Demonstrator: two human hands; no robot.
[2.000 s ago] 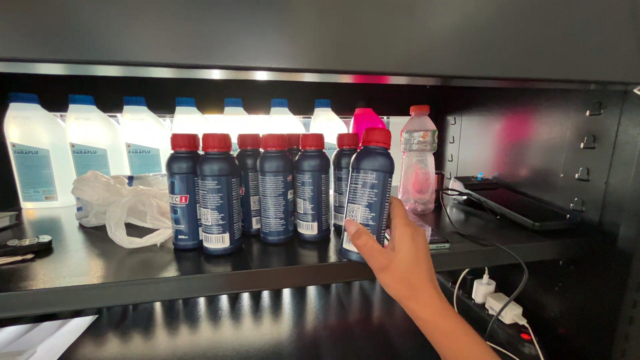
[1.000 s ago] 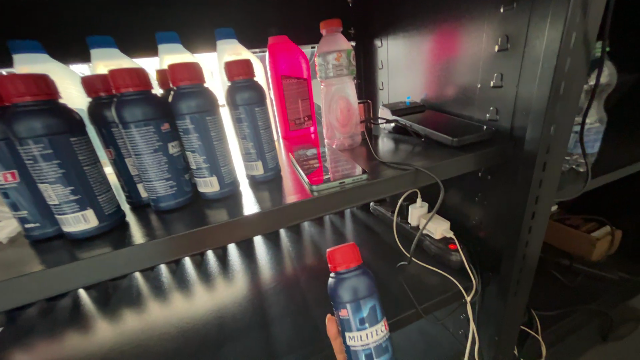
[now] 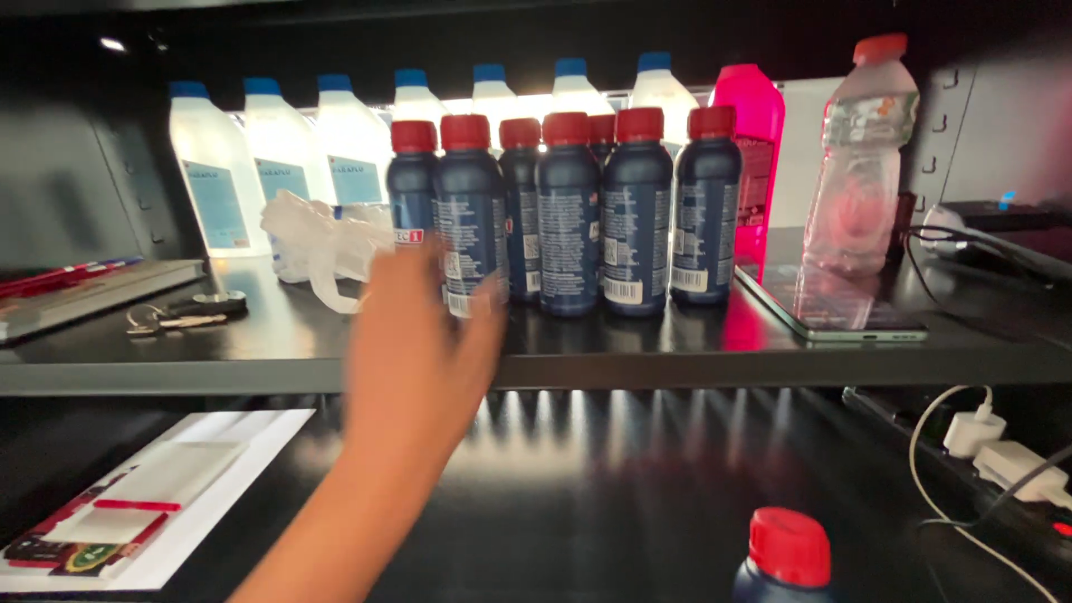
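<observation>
My left hand (image 3: 410, 335), blurred by motion, reaches up to the shelf, thumb and fingers apart in front of a dark blue plastic bottle with a red cap (image 3: 469, 209). Whether it touches this bottle cannot be told. Several like bottles stand upright beside and behind it, among them one at the right end of the group (image 3: 706, 209). At the bottom right the red cap and shoulder of a separate blue bottle (image 3: 789, 548) show, below shelf level and slightly tilted. Its lower part is cut off by the frame, and my right hand is out of view.
Behind stand white jugs with blue caps (image 3: 209, 180) and a pink bottle (image 3: 766, 126). A crumpled plastic bag (image 3: 322, 243), keys (image 3: 188, 314) and a book (image 3: 109, 293) lie left. At right are a clear bottle (image 3: 863, 167), phone (image 3: 837, 306) and chargers (image 3: 976, 431); papers (image 3: 201, 469) lie below.
My left hand has come into view at the bottles. My right hand, on a blue bottle at the shelf two seconds ago, is out of view. The view has swung back left since one second ago.
</observation>
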